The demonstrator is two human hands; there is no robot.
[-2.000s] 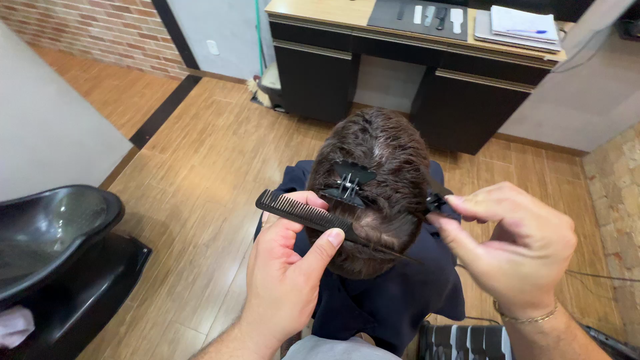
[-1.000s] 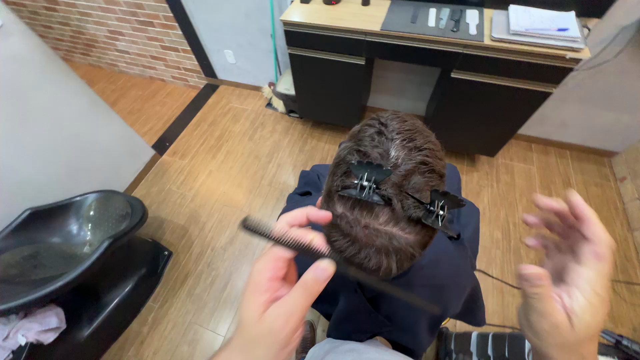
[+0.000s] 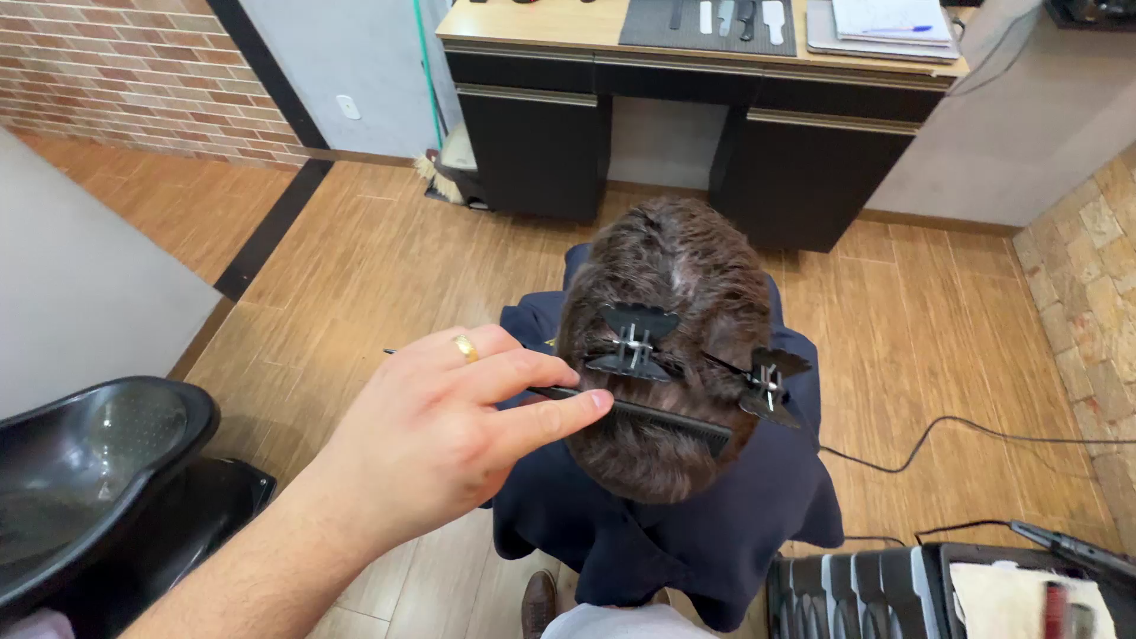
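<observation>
My left hand (image 3: 453, 426), with a gold ring, grips a black comb (image 3: 670, 422) whose teeth lie in the dark hair at the back of a seated person's head (image 3: 679, 257). The comb's thin end sticks out to the left of the hand. Just above the comb, a black claw clip (image 3: 635, 342) holds hair near the middle of the head. Another black claw clip (image 3: 770, 386) sits at the head's right side. A dark blue cape (image 3: 737, 524) covers the person's shoulders. My right hand is out of view.
A black wash basin (image 3: 106, 470) stands at the left. Ahead is a black-fronted counter (image 3: 532, 133) bearing combs and papers. At the lower right is a tool tray (image 3: 852, 586), with a cord (image 3: 923, 435) across the floor behind it. A broom (image 3: 439, 177) stands by the counter.
My left hand has turned over, and the comb now lies in the hair with its toothed end to the right. The right hand, beside the right clip earlier, has moved out of view.
</observation>
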